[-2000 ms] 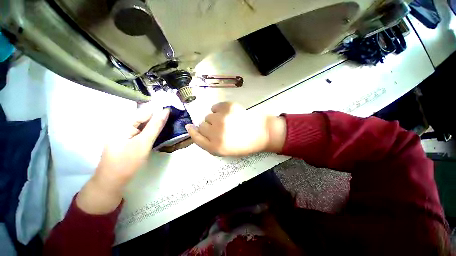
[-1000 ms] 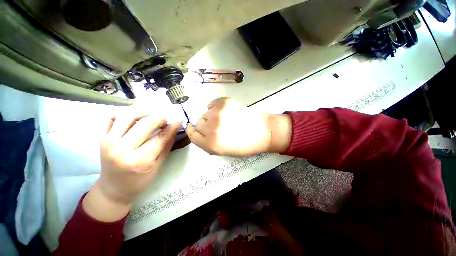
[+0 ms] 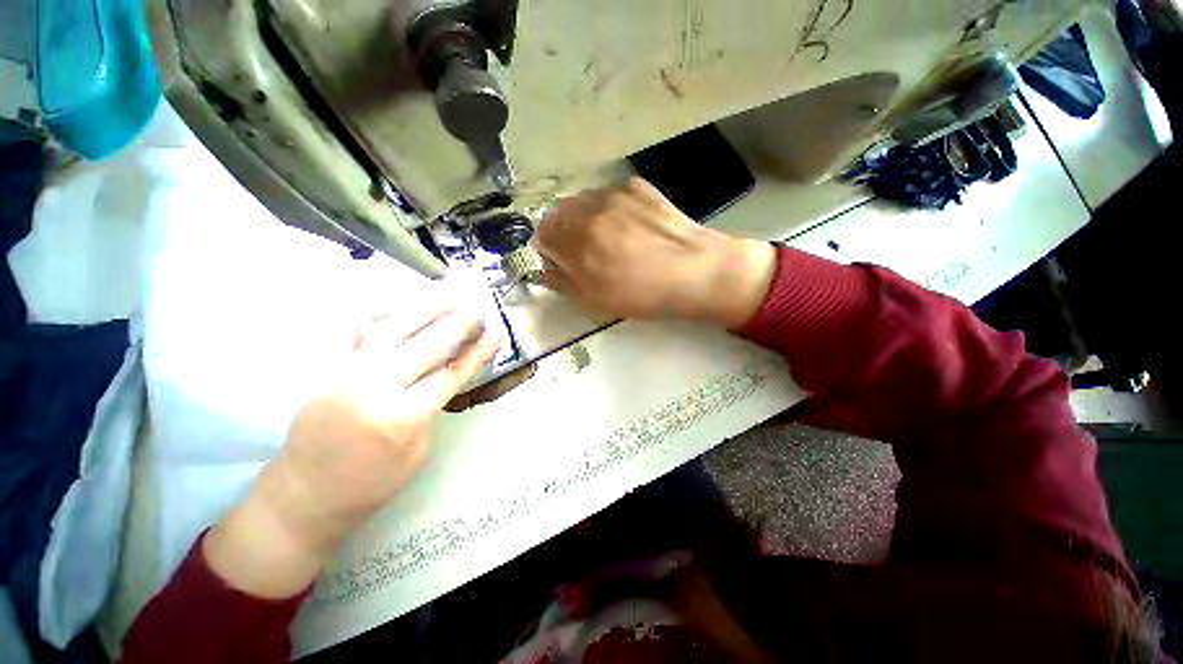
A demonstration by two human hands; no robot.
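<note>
The white padded piece (image 3: 221,376) lies on the machine bed at left, partly washed out by glare. A thin dark edge (image 3: 509,348) shows beside its right side. My left hand (image 3: 376,402) rests on the white piece, fingertips near that edge, left of and below the presser foot area. My right hand (image 3: 636,253) is bent beside the ridged brass-coloured knob (image 3: 523,263), under the machine head (image 3: 623,78); its fingertips are partly hidden, so I cannot tell if it holds anything.
A black phone (image 3: 701,171) lies behind my right hand, partly covered. Dark scraps (image 3: 924,171) lie at the right. A turquoise holder (image 3: 97,71) is at upper left. Navy fabric (image 3: 52,441) lies at far left. Ruler markings (image 3: 623,441) run along the table's front edge.
My right hand has moved up from the fabric edge to beside the brass-coloured knob. My left hand has flattened onto the white piece. The navy fold is no longer raised, and the view has shifted.
</note>
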